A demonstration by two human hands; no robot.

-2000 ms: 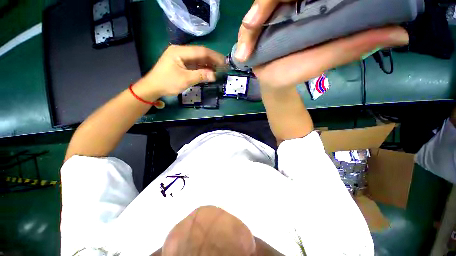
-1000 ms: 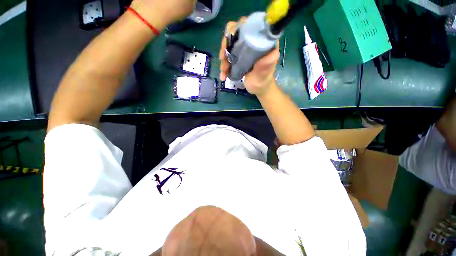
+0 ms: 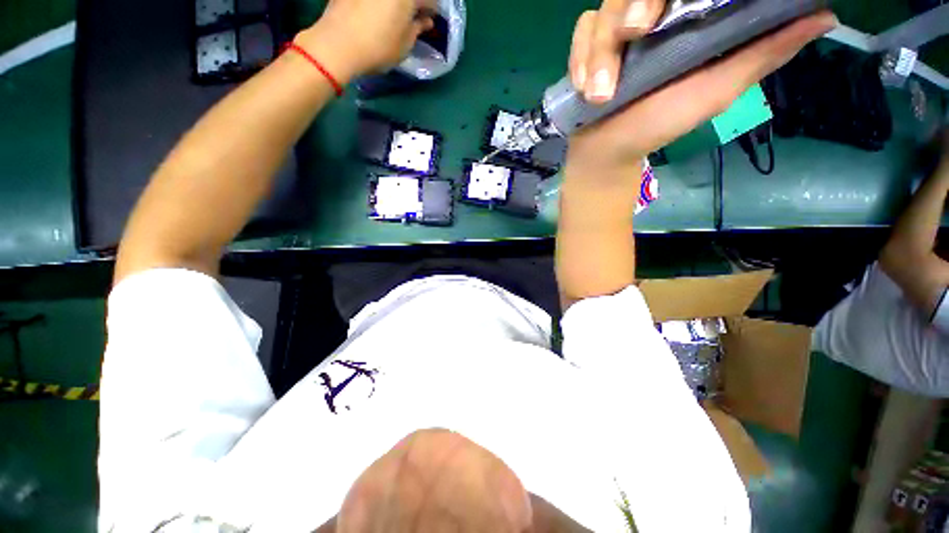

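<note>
My right hand [image 3: 624,115] is closed around the grey electric screwdriver [image 3: 687,65], which slants down to the left. Its thin tip is close to the silvery plates of two black plastic housings, an upper one [image 3: 504,129] and a lower one [image 3: 489,183]; contact is unclear. Two more housings, one above the other, show silvery plates [image 3: 412,151] [image 3: 396,196] just to the left. My left hand [image 3: 373,33] is at the mouth of the clear plastic bag [image 3: 445,54] with dark contents. Its fingertips are at the top edge, and I cannot tell if they hold anything.
The black tray [image 3: 135,135] at left carries housings [image 3: 219,54]. A striped white tube [image 3: 647,189] and a teal-green box [image 3: 742,115] are partly hidden by my right hand. Black parts [image 3: 832,104] lie beyond. An open carton [image 3: 768,364] sits below the bench edge. Another person's arm [image 3: 916,224] is at right.
My right hand has tilted the screwdriver from near upright to a slant, and its tip now shows by the two right housings. My left hand stays around the bag, its fingers now visible at the mouth.
</note>
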